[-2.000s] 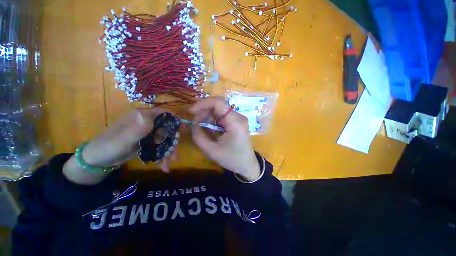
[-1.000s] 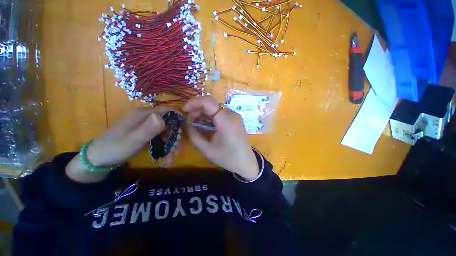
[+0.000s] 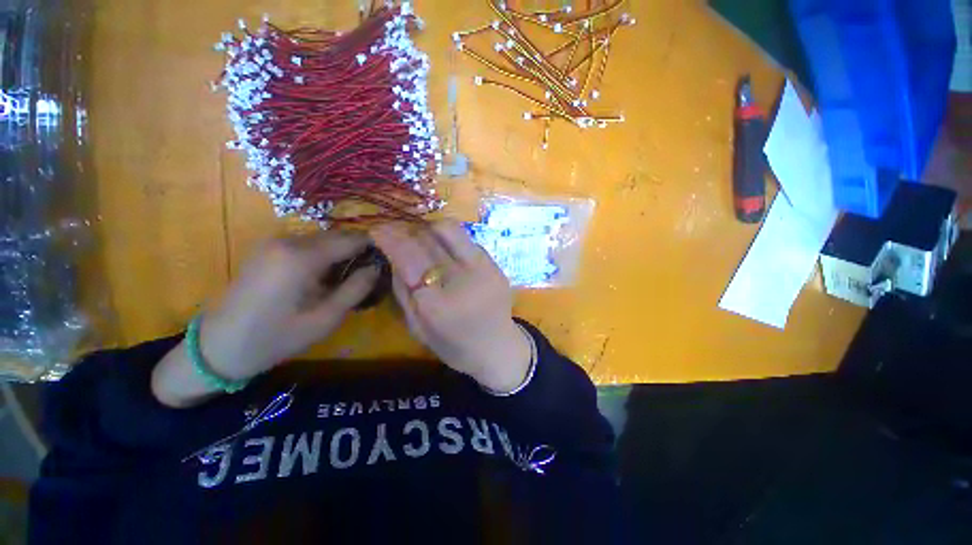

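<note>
A black ring circuit board point(image 3: 373, 279) is mostly hidden between my two hands, just below the red wire pile. My left hand point(image 3: 282, 293) is closed round its left side, with the fingers pointing right. My right hand point(image 3: 453, 293) covers its right side, with bent fingers touching my left fingertips. No white strip shows; the fingers hide most of the contact. The dense bundle of red-and-black connector leads point(image 3: 339, 117) with white ends lies just beyond my hands.
Yellow-brown leads point(image 3: 549, 64) lie beyond and right. A small clear bag point(image 3: 528, 240) lies beside my right hand. Farther right are a utility knife point(image 3: 749, 149), white paper point(image 3: 776, 261), a black-and-white box point(image 3: 890, 250) and a blue bin point(image 3: 874, 96). Clear plastic trays point(image 3: 43, 213) stand left.
My hands have closed together over the ring, which showed clearly before and is now mostly covered. The pale strip seen earlier in my right fingers no longer shows.
</note>
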